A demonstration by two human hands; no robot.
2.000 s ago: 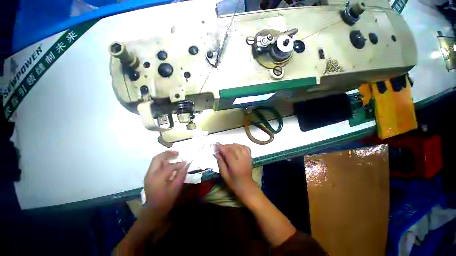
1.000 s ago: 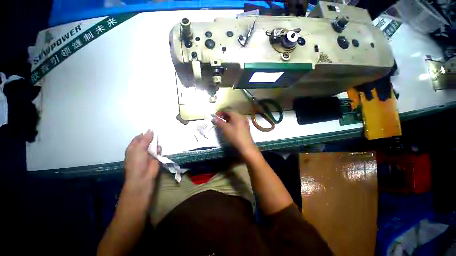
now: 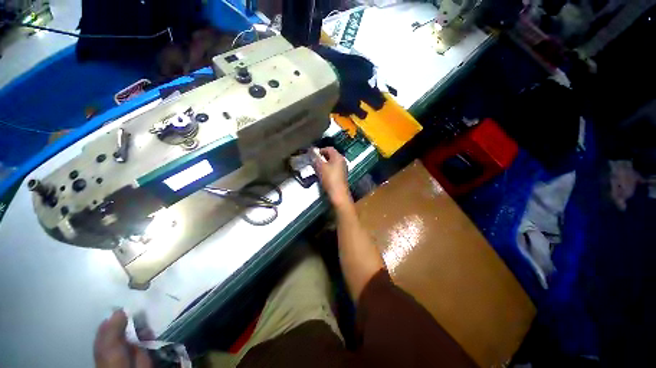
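My left hand [image 3: 119,343] is at the bottom left, partly cut off by the picture's edge. It holds a white strip [image 3: 135,332] whose tail hangs over the table's front edge. My right hand [image 3: 331,172] is over the black pad [image 3: 306,177] beside the machine's base. Its fingertips pinch a small pale piece [image 3: 303,161], blurred, which covers part of the pad. The sewing machine [image 3: 280,108] stands on the white table [image 3: 43,309], with its lamp lit. Scissors [image 3: 260,206] lie by the machine, blades partly under its arm.
A yellow-orange pouch [image 3: 390,128] hangs at the table's right end, with dark cloth [image 3: 354,80] on top. A brown board [image 3: 439,251] is right of my lap. A red stool [image 3: 471,154] stands beyond it. Pale cloth [image 3: 544,223] lies on blue material at the right.
The view has swung right. My right hand has moved from beside the needle area, past the scissors, to the black pad. My left hand still holds the white strip, now lower left in view.
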